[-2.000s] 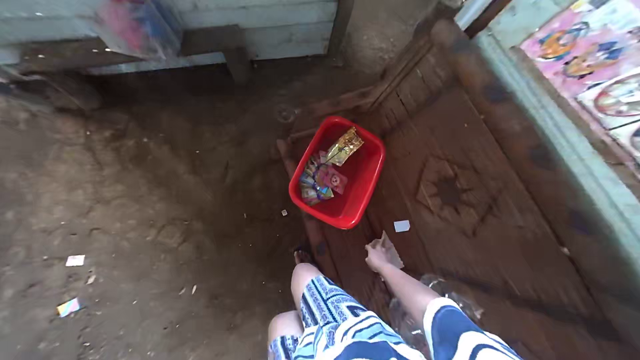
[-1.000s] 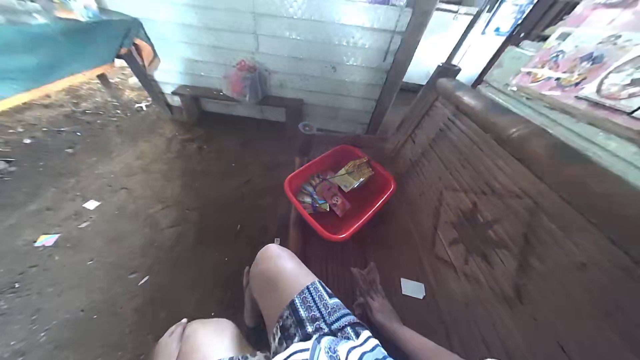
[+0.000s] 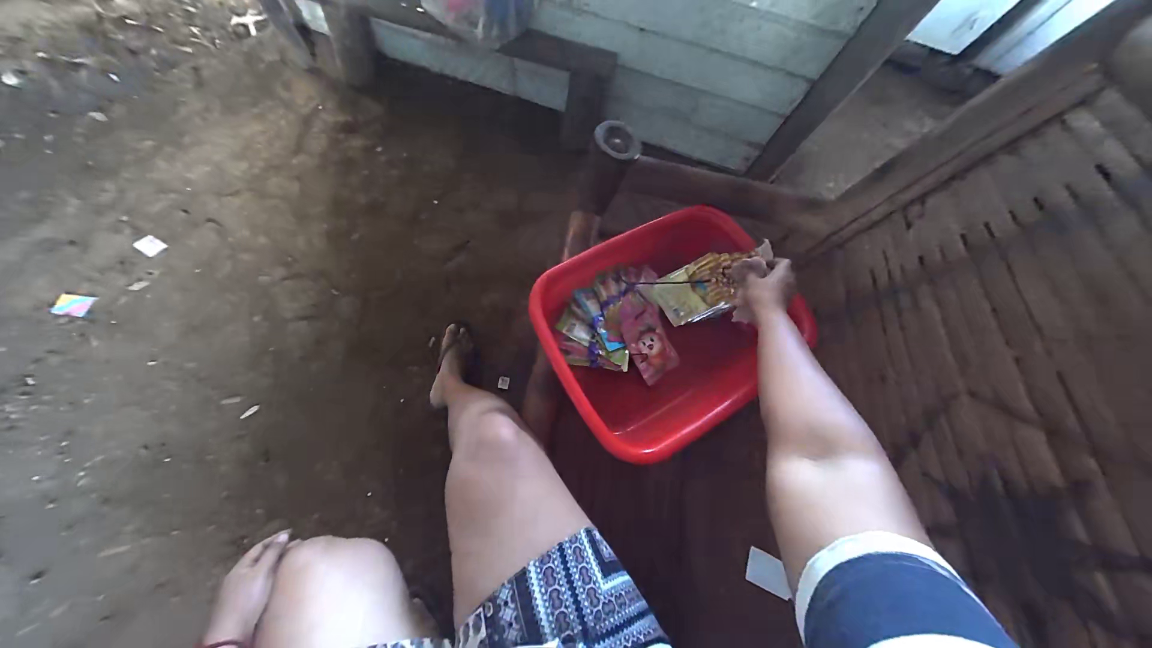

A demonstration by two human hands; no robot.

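My right hand (image 3: pixel 765 283) is over the far right part of a red plastic basin (image 3: pixel 630 445), with a crumpled piece of wrapper or paper (image 3: pixel 745 270) at its fingers. Just left of the hand, a yellow-gold snack packet (image 3: pixel 688 292) lies in the basin. Beside it are a pink packet with a cartoon face (image 3: pixel 650 342) and several small colourful sachets (image 3: pixel 594 324). My left hand (image 3: pixel 252 576) rests against my left knee at the bottom left, apparently holding nothing.
The basin stands on a brown wooden bench (image 3: pixel 900 360). A white card (image 3: pixel 768 572) lies on the seat near my right arm. Scraps of paper (image 3: pixel 150 246) lie on the dirt floor (image 3: pixel 270 360). A plastic bag (image 3: pixel 486 18) hangs by the board wall (image 3: pixel 720 72).
My right hand has moved from the bench seat, near the white card, up to the basin. My left hand now shows at my knee. The view has shifted.
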